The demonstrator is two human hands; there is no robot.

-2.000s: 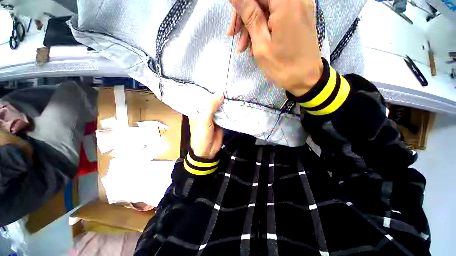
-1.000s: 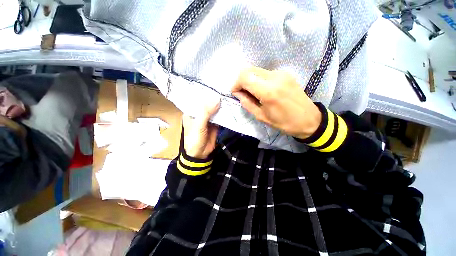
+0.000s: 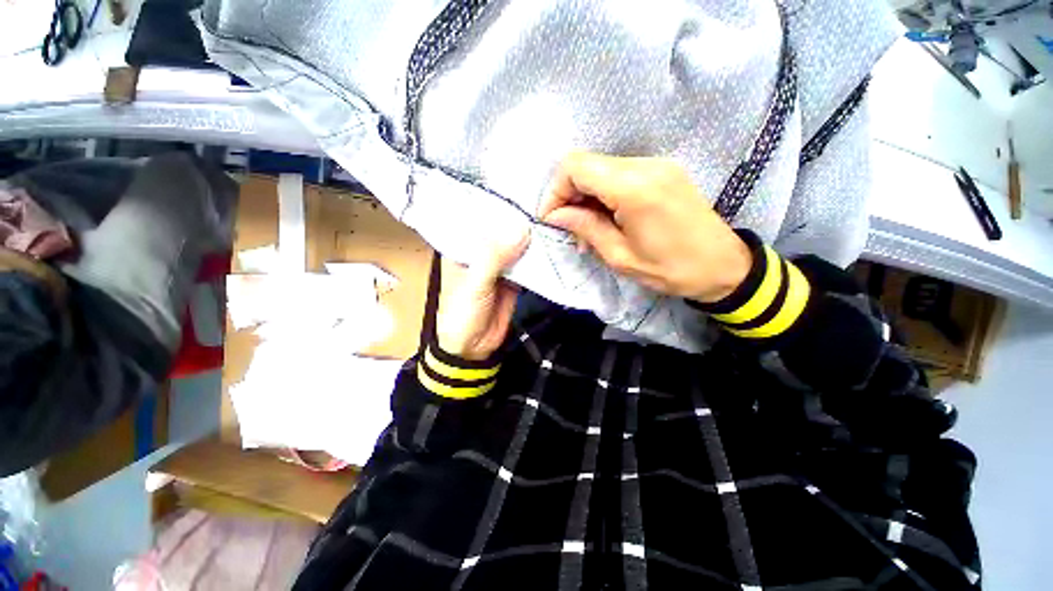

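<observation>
A pale grey textured garment (image 3: pixel 531 110) with black-and-white speckled seams hangs over the table edge towards my lap. Its paler hem (image 3: pixel 456 208) has a thin dark stitch line. My left hand (image 3: pixel 477 294) grips the hem from below, thumb on top, fingers partly hidden behind the cloth. My right hand (image 3: pixel 647 225) is at the stitch line just right of my left thumb, thumb and forefinger pinched together at the hem. Any needle or thread between the fingertips is too small to tell.
White table edge (image 3: pixel 947 248) carries black snips (image 3: pixel 978 204) and a tan-handled tool (image 3: pixel 1014 179) at right, dark scissors (image 3: pixel 62 32) far left. Cardboard box (image 3: pixel 387 231) with white scraps (image 3: pixel 312 387) stands below left. Another person's grey-clad leg (image 3: pixel 173 248) is at left.
My right hand came down from high over the garment to the hem and has stayed there over the last second. My left hand keeps its hold. The view has shifted slightly.
</observation>
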